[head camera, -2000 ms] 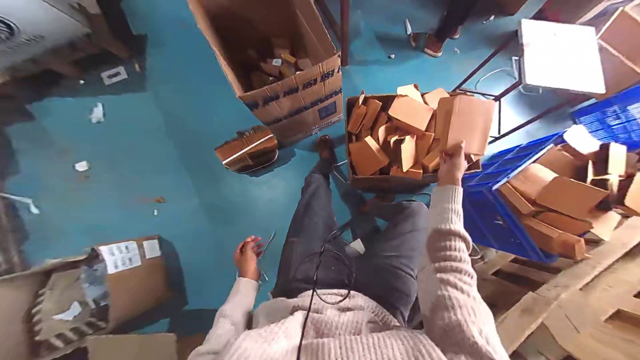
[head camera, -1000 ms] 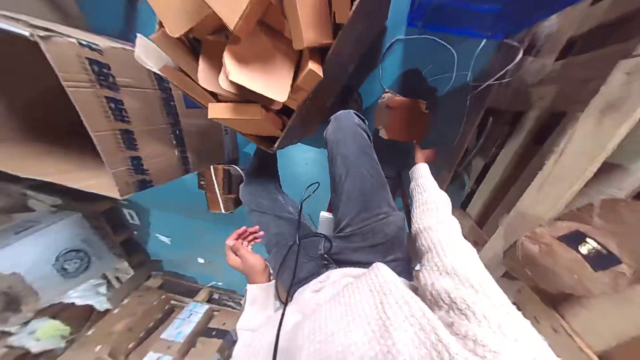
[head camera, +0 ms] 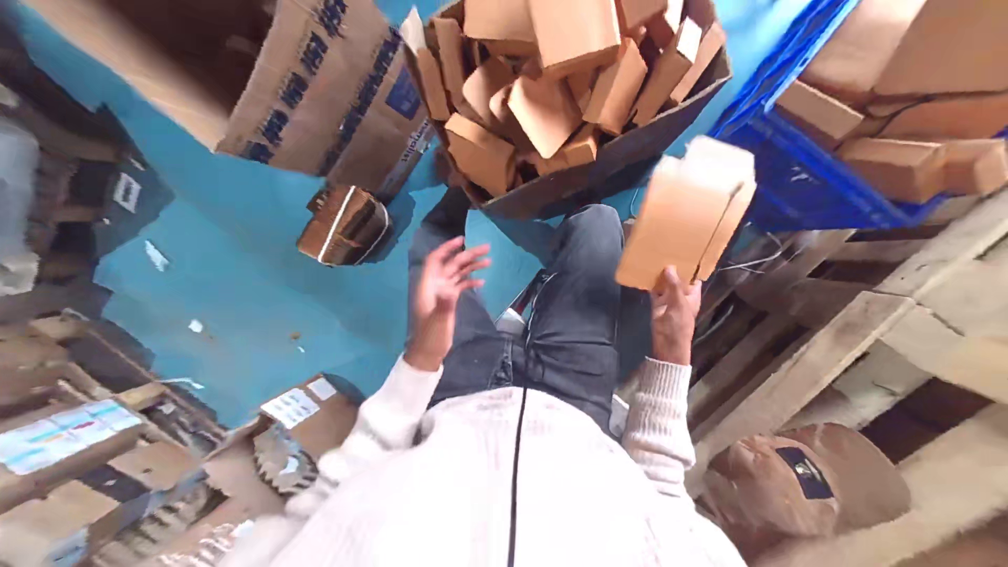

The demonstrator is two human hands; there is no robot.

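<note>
My right hand (head camera: 675, 303) grips the lower end of a flat folded brown cardboard box (head camera: 683, 216), held up to the right of my knees. My left hand (head camera: 449, 291) is raised over my left thigh with its fingers apart, holding nothing. Just beyond my knees stands an open carton (head camera: 598, 175), heaped with small brown cardboard boxes (head camera: 545, 110). Right of it, a blue plastic crate (head camera: 827, 177) holds more brown cardboard pieces (head camera: 890, 161).
A large open printed carton (head camera: 315, 94) stands at the upper left, near a strapped cardboard bundle (head camera: 344, 226) on the blue floor. Wooden pallets (head camera: 819, 354) and a brown cap (head camera: 803, 480) are at the right. Torn cartons (head camera: 307, 409) lie at the lower left.
My right hand, low beside my right leg with a brown cardboard piece one second ago, is now raised with a cardboard box in it. The view has shifted strongly.
</note>
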